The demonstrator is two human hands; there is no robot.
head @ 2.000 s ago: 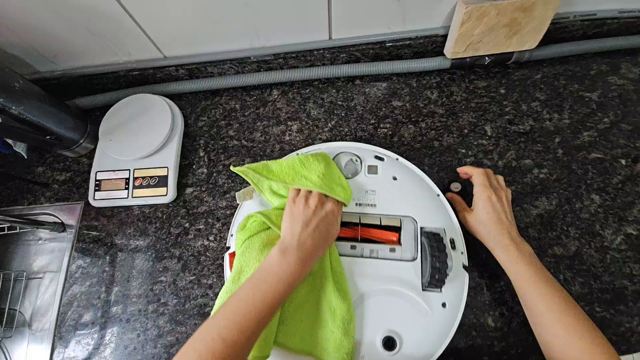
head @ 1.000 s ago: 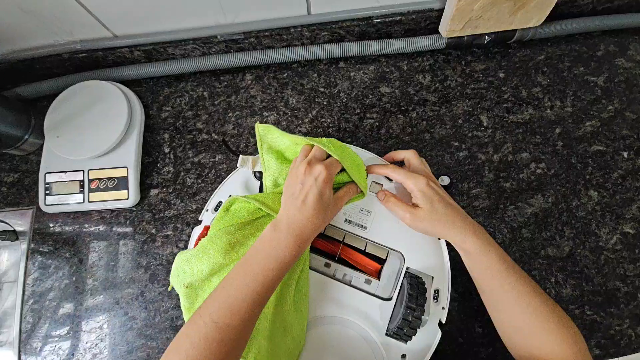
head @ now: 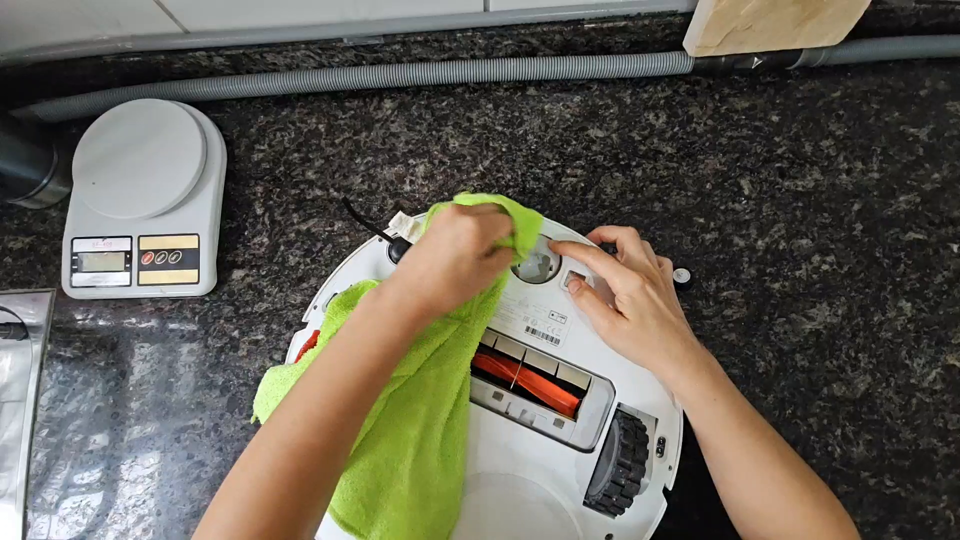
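Note:
A white robot vacuum cleaner lies upside down on the granite countertop, its red main brush and black wheel showing. My left hand grips a bright green microfibre cloth near the round caster socket; the cloth drapes over the vacuum's left part and hides it. My right hand rests on the vacuum's upper right edge, index fingertip at the socket's rim and thumb by a small square sensor window. A small round white-topped part lies just right of that hand.
A white kitchen scale stands at the left, beside a dark cylindrical object. A grey corrugated hose runs along the wall, with a beige board at the back right. A metal sink edge shows at the left.
My right hand, beside the vacuum two seconds ago, is now on it. The cloth in my left hand has shifted, and the round socket it covered one second ago shows again.

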